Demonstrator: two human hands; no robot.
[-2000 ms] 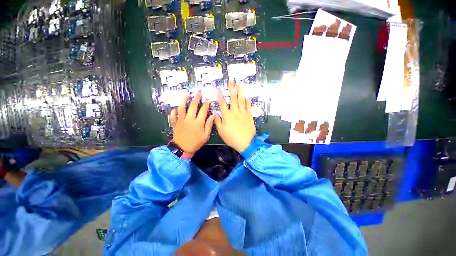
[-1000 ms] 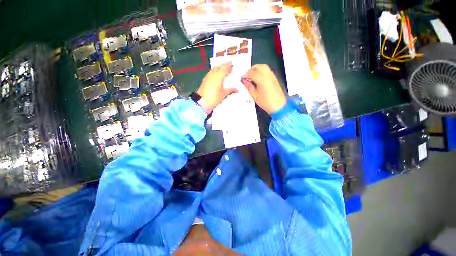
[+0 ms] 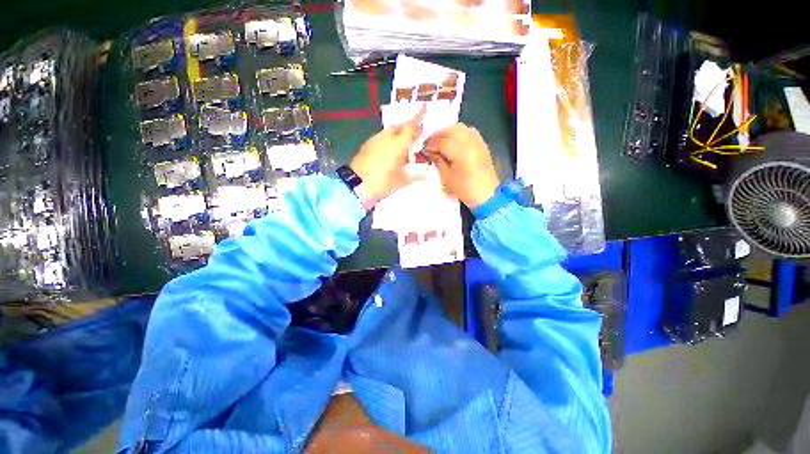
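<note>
A white backing sheet [image 3: 433,218] lies on the green mat in front of me, with brown-copper patches at its far end and small ones near its front end. My left hand [image 3: 387,161] rests on the sheet's left side, fingers towards its middle; whether it grips the sheet is unclear. My right hand [image 3: 464,163] is over the right side, its fingertips pinched together close to my left fingers. Something small and dark shows at these fingertips, too small to name. A clear blister tray [image 3: 202,151] with rows of circuit boards [image 3: 224,122] lies to the left.
Stacked clear trays [image 3: 53,168] stand at the far left. A thick sheet pack [image 3: 435,28] lies at the back, a bagged amber and white pack [image 3: 561,151] to the right. A grey fan [image 3: 785,213] and yellow wires [image 3: 730,120] are far right. Dark trays [image 3: 706,297] lie beyond the front edge.
Both hands have left the board tray and come over the backing sheet, where they have stayed since one second ago. The small patches near the sheet's front end now show again. The view has shifted right.
</note>
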